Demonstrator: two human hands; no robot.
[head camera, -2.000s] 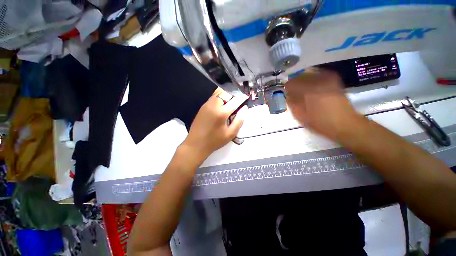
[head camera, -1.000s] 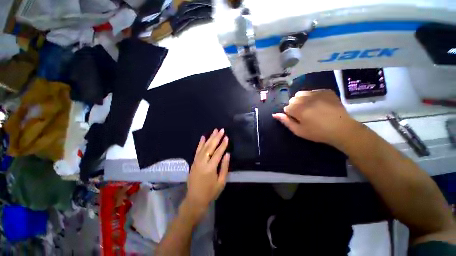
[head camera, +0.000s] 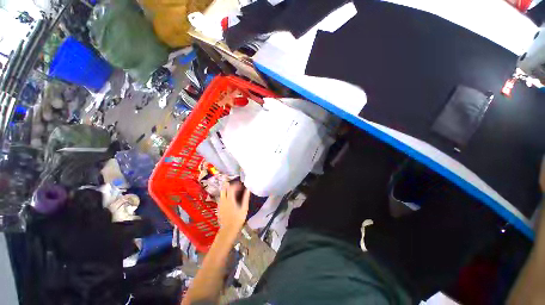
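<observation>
My left hand (head camera: 232, 205) is inside the lower edge of the red basket (head camera: 179, 134), over small scraps. It is small and blurred, with something dark between thumb and fingers; whether it grips anything is unclear. White sheets or cloth (head camera: 272, 143) fill much of the basket. The large black garment panel (head camera: 376, 56) lies on the table, with a small black piece (head camera: 463, 113) on it near the machine's needle area. Only my right forearm (head camera: 532, 268) shows at the right edge; the hand is out of the picture.
The blue table edge (head camera: 394, 142) runs diagonally between basket and panel. A blue bin (head camera: 80, 64), a green cloth heap (head camera: 128, 39) and a mustard cloth heap (head camera: 173, 21) stand at upper left. Scraps litter the floor. A purple roll (head camera: 50, 198) lies at left.
The view has swung left and down to the basket. My left hand has left the panel and gone down into the basket. My right hand has passed out of the picture.
</observation>
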